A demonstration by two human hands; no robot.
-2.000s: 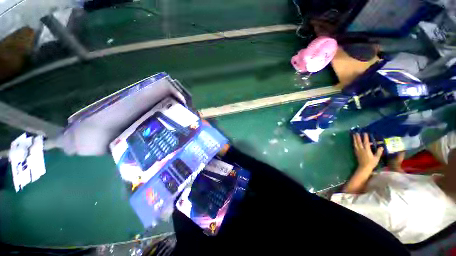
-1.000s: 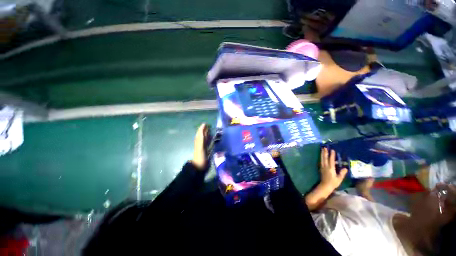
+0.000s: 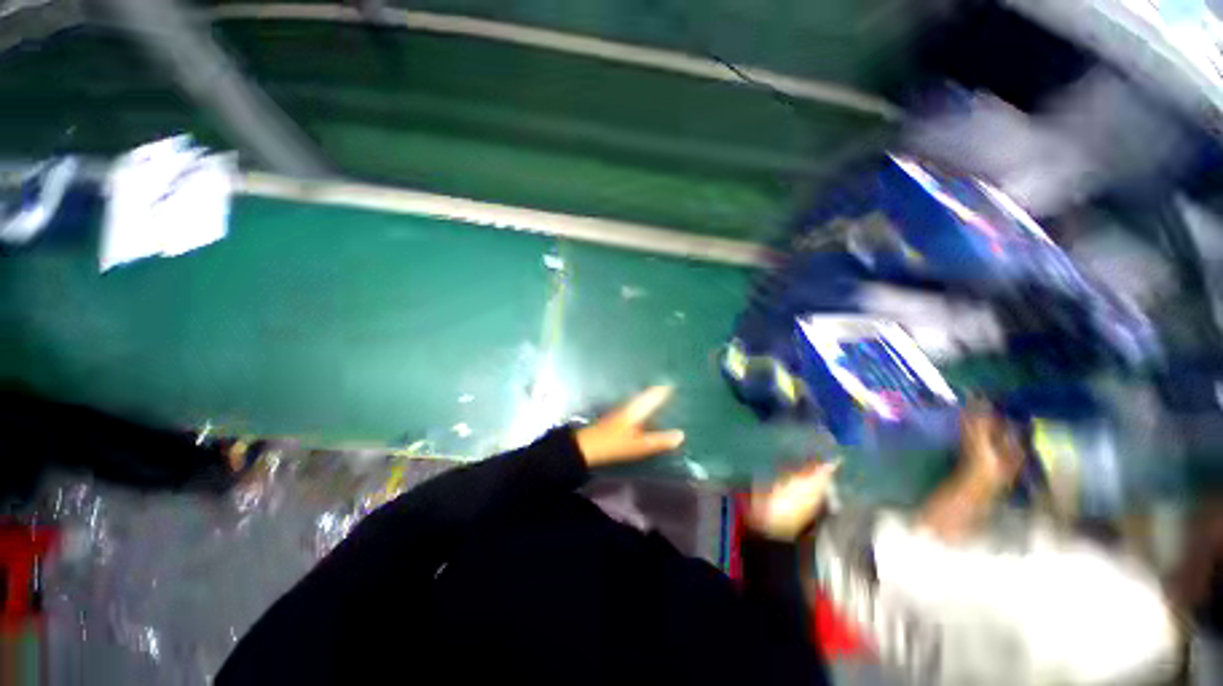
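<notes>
My left hand (image 3: 630, 432) is over the bench's near edge, its fingers spread and nothing in it. My right hand (image 3: 794, 499) is to its right, blurred, with no object visible in it. A retail box (image 3: 879, 369) with a phone picture lies tilted just beyond my right hand, and neither hand touches it. Dark blue printed cartons (image 3: 966, 241) are heaped behind it, badly blurred.
White printed sheets (image 3: 168, 208) lie at the bench's far left. A pale rail (image 3: 496, 212) crosses the green bench (image 3: 362, 315). Another person's hand (image 3: 986, 462) and pale top are close on the right. Clear plastic (image 3: 302, 516) and a red object (image 3: 24, 570) are below left.
The view has swung right. The open carton and retail boxes in front of me no longer show between my hands. My hands have moved toward the bench's near edge; the other worker's cartons appear nearer.
</notes>
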